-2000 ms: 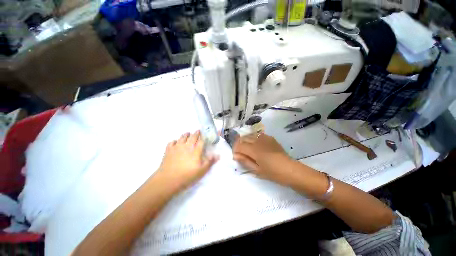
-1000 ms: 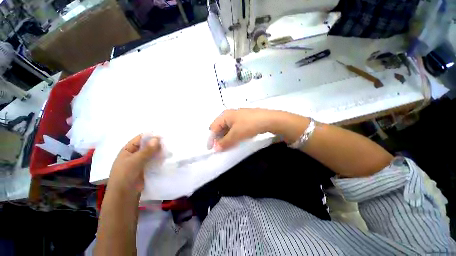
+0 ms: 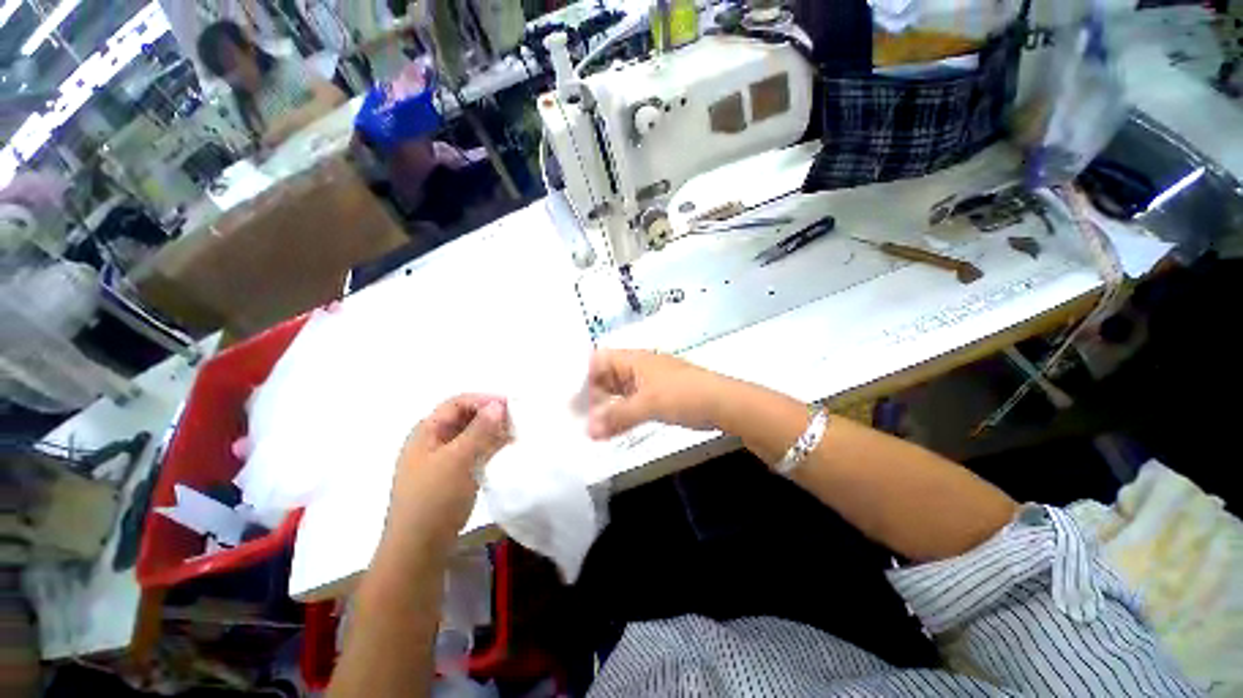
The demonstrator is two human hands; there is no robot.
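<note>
A thin white fabric piece (image 3: 548, 507) hangs over the table's front edge between my hands. My left hand (image 3: 457, 443) pinches its left part between thumb and fingers. My right hand (image 3: 641, 391) pinches its upper right part; the fabric is hard to tell from the white table there. Both hands are in front of the white sewing machine (image 3: 695, 116), away from its presser foot area (image 3: 630, 289).
Black snips (image 3: 796, 240) and a brown-handled tool (image 3: 927, 259) lie right of the needle area. A red bin (image 3: 205, 464) with white pieces stands left, another red bin (image 3: 502, 614) below. Plaid cloth (image 3: 900, 130) hangs right. A person (image 3: 266, 85) sits behind.
The view has tilted up, showing more of the machine and room. Since two seconds ago my hands have moved from the presser foot to the front edge. The fabric now hangs more bunched between them.
</note>
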